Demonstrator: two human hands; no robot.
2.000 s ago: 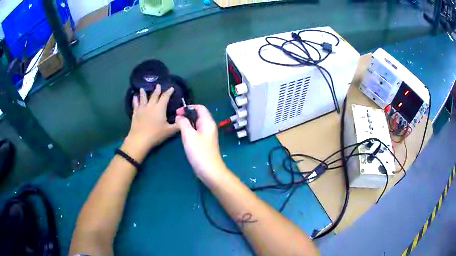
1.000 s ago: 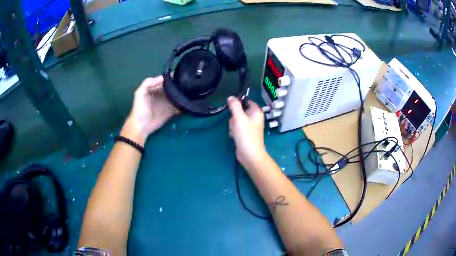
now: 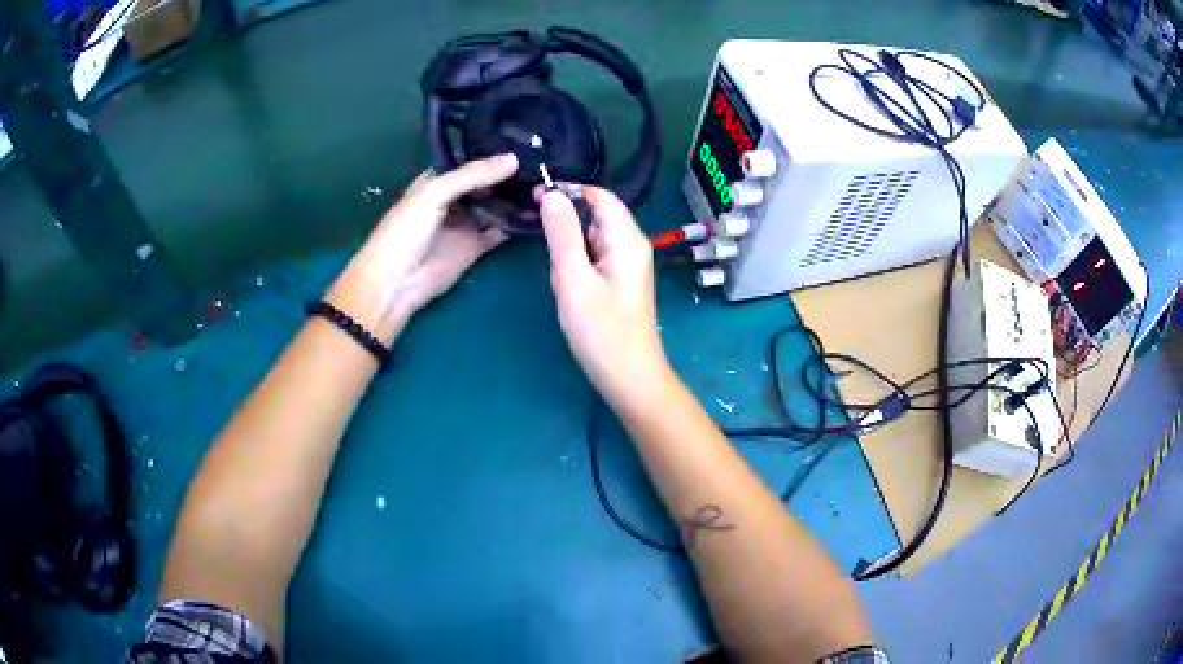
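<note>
The black over-ear headphones (image 3: pixel 535 123) lie at the upper middle, one round cup with a small pale logo facing up. My left hand (image 3: pixel 435 240) holds the near edge of that cup, thumb on top, fingers partly hidden. My right hand (image 3: pixel 599 260) pinches a small dark test plug (image 3: pixel 546 177) with a shiny metal tip pointing up over the cup. The tip shows free of the headphones. A thin black test cable (image 3: pixel 599 480) runs from below my right forearm to the tangle at right.
A white bench power supply (image 3: pixel 863 195) with red and green digits stands right, a red lead (image 3: pixel 677 239) at its front. Further right are a test box (image 3: pixel 996 376) and a digital meter (image 3: pixel 1090 279) on a tan board (image 3: pixel 856 324). Another headset (image 3: pixel 97 486) lies at left.
The headphones turned and tilted in my left hand, then shifted slightly up, their headband now to the right. My right hand moved from the headphones' right edge to above the cup with the plug.
</note>
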